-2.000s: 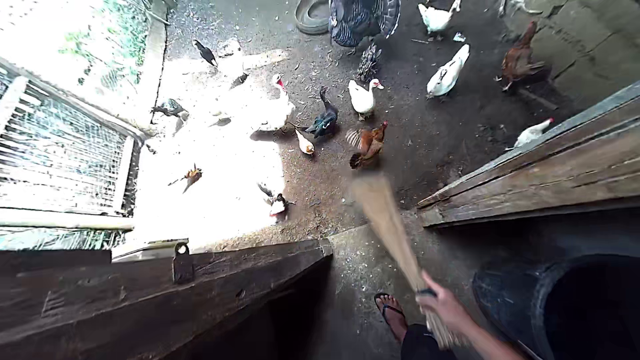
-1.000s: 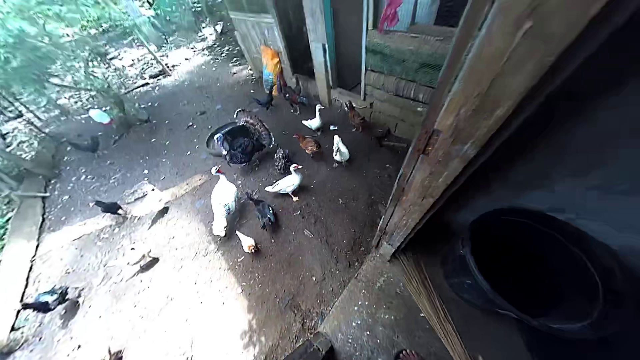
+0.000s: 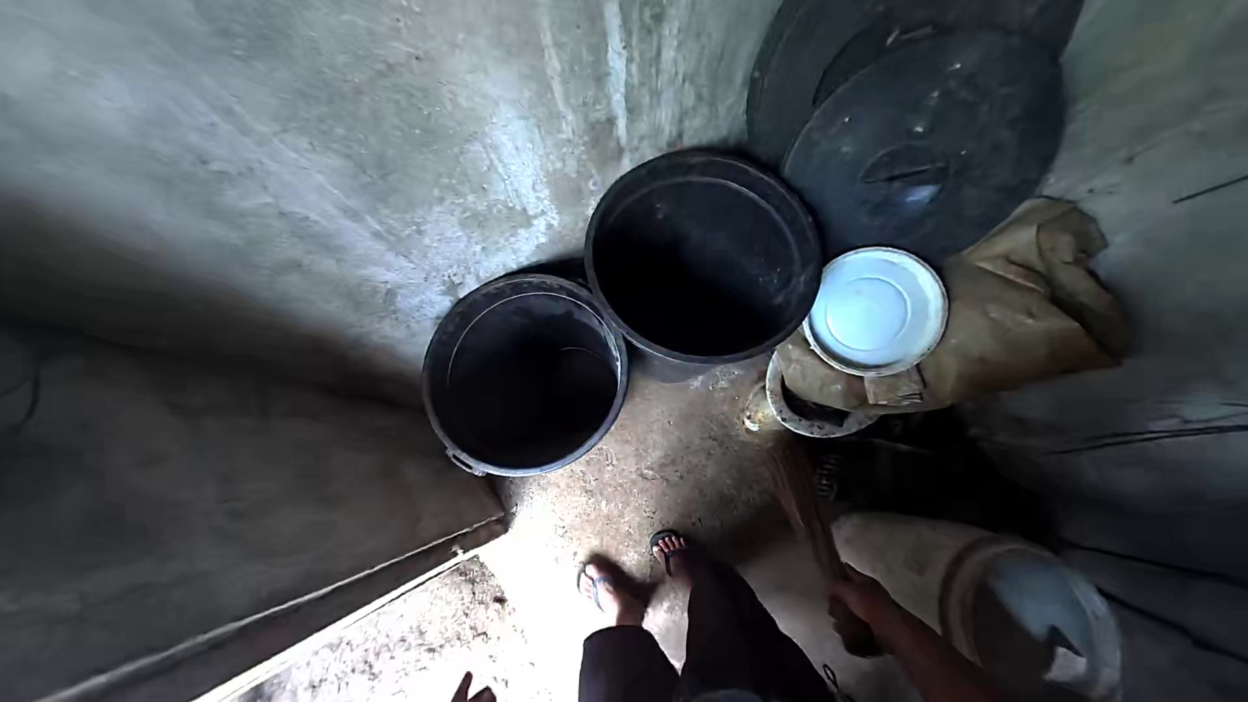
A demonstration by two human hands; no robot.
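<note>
My right hand (image 3: 863, 600) is closed around the handle end of a stick broom (image 3: 804, 497), low on the right. The broom's bristles point up and away, toward a small white bucket (image 3: 819, 421) by the wall. Only a few fingertips of my left hand (image 3: 474, 690) show at the bottom edge; whether it holds something is cut off by the frame. Two black plastic barrels (image 3: 526, 375), (image 3: 704, 258) stand uncovered side by side against the wall, their insides dark.
Large black lids (image 3: 926, 136) lean in the corner. A pale round lid (image 3: 876, 310) lies on a brown sack (image 3: 1024, 322). A whitish drum (image 3: 1033, 604) stands beside my right arm. A ledge (image 3: 487, 531) runs along the lower left. My feet in flip-flops (image 3: 604, 582) are on the concrete floor.
The view has swung from the yard with poultry to a walled corner with barrels. The broom remains in my right hand, seen there two seconds ago. My left fingertips have come into view.
</note>
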